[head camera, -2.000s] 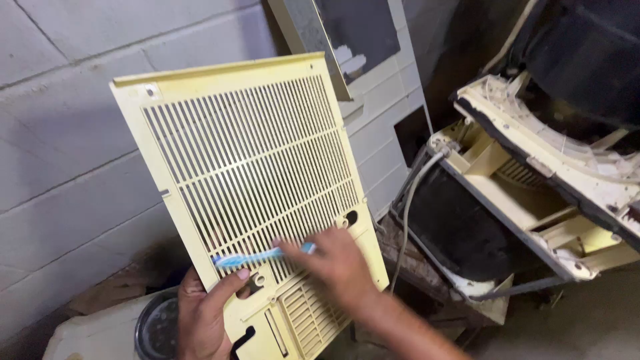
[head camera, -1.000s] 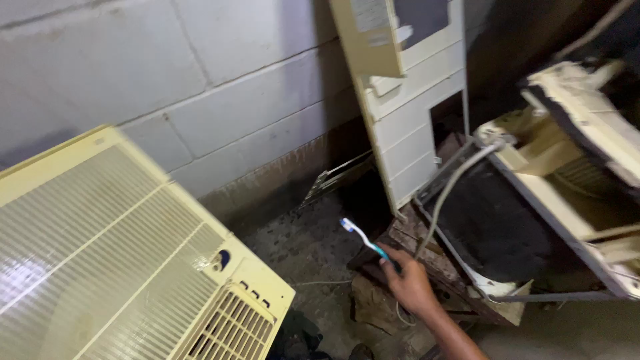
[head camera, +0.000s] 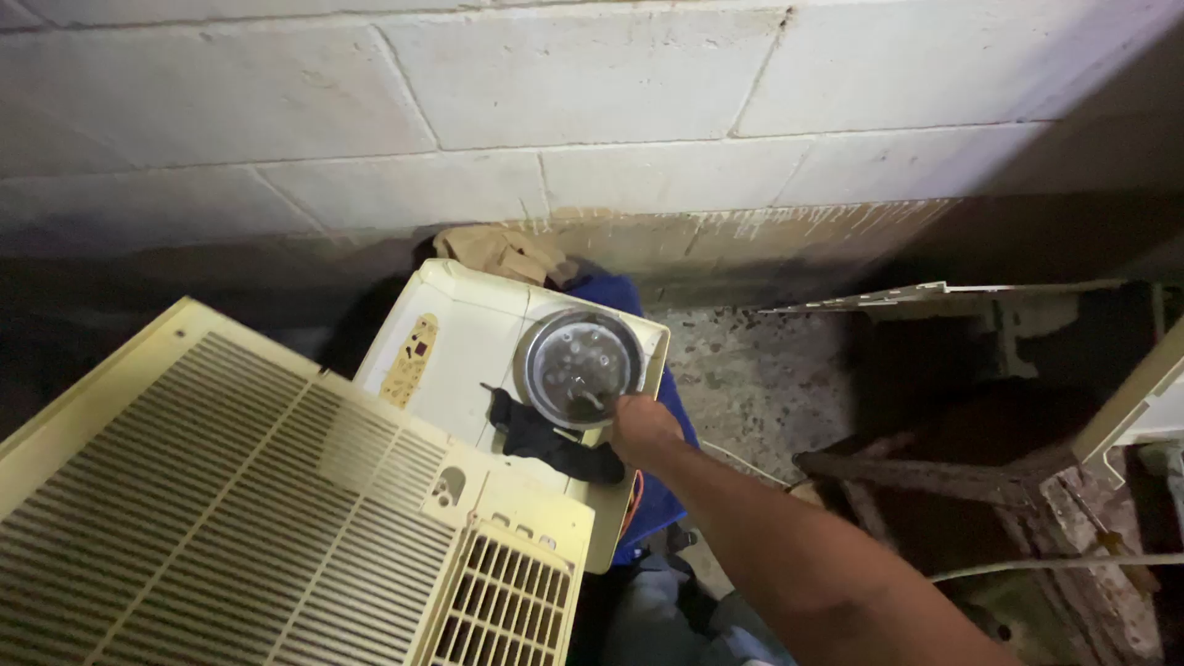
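My right hand (head camera: 645, 431) is at the near right rim of a round metal bowl (head camera: 533, 370) of soapy-looking liquid. Its fingers point down into the bowl; the toothbrush seen earlier cannot be made out clearly, though something pale shows in the liquid by the fingers. Under the bowl lies a cream plastic panel (head camera: 462, 319), and a black cloth (head camera: 546, 444) rests beside the bowl. At the lower left a cream plastic louvred grille (head camera: 305, 490) is held up, tilted. My left hand is out of view.
A blue cloth (head camera: 671, 398) hangs under the panel's right side. Crumpled brown material (head camera: 504, 252) lies behind it, against the concrete block wall (head camera: 592, 83). On the right stand a worn frame (head camera: 916, 470) and a pale cable (head camera: 1045, 562). My legs (head camera: 684, 615) show at the bottom.
The view has swung left. My right hand, scrubbing distance from the grille two seconds ago, then holding the toothbrush away from it, is now at the bowl. My left hand has left the view.
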